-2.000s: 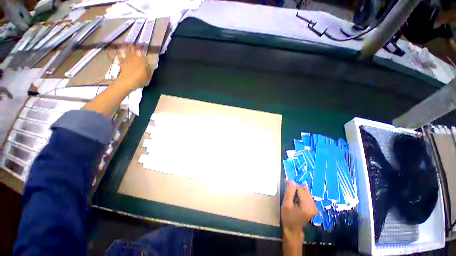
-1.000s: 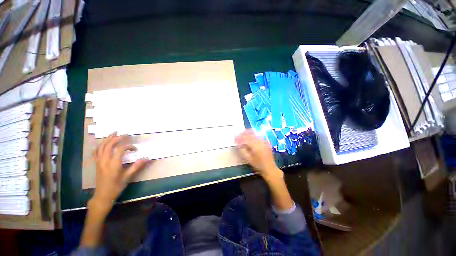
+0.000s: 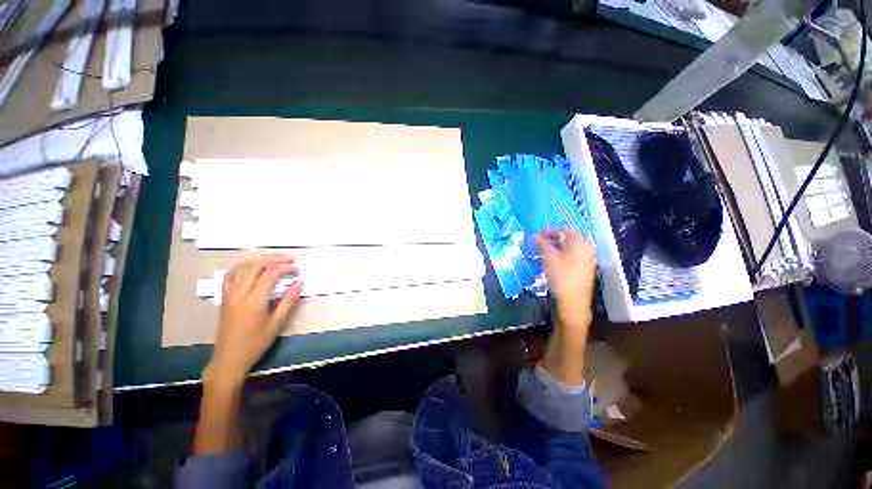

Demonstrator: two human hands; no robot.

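Several long white strips [image 3: 325, 201] lie side by side on a tan cardboard sheet [image 3: 316, 138]. One white strip [image 3: 382, 275] lies apart from them, nearer to me, with a thin gap between. My left hand [image 3: 256, 291] rests on this strip near its left end, fingers spread, pressing rather than gripping. My right hand [image 3: 564, 263] is over the lower right part of the pile of blue strips [image 3: 535, 196], fingertips bent onto it. Whether the fingers pinch a strip cannot be seen.
A white tray [image 3: 650, 308] with a glossy black bundle [image 3: 674, 205] stands right of the pile. Stacked cardboard layers with white pieces [image 3: 29, 287] are at left, more boards [image 3: 751, 196] at far right. An open carton [image 3: 669, 382] is below the bench.
My left hand has come from the far-left boards to the near white strip, which now lies apart on the cardboard. My right hand has moved from the strip's right end onto the blue pile.
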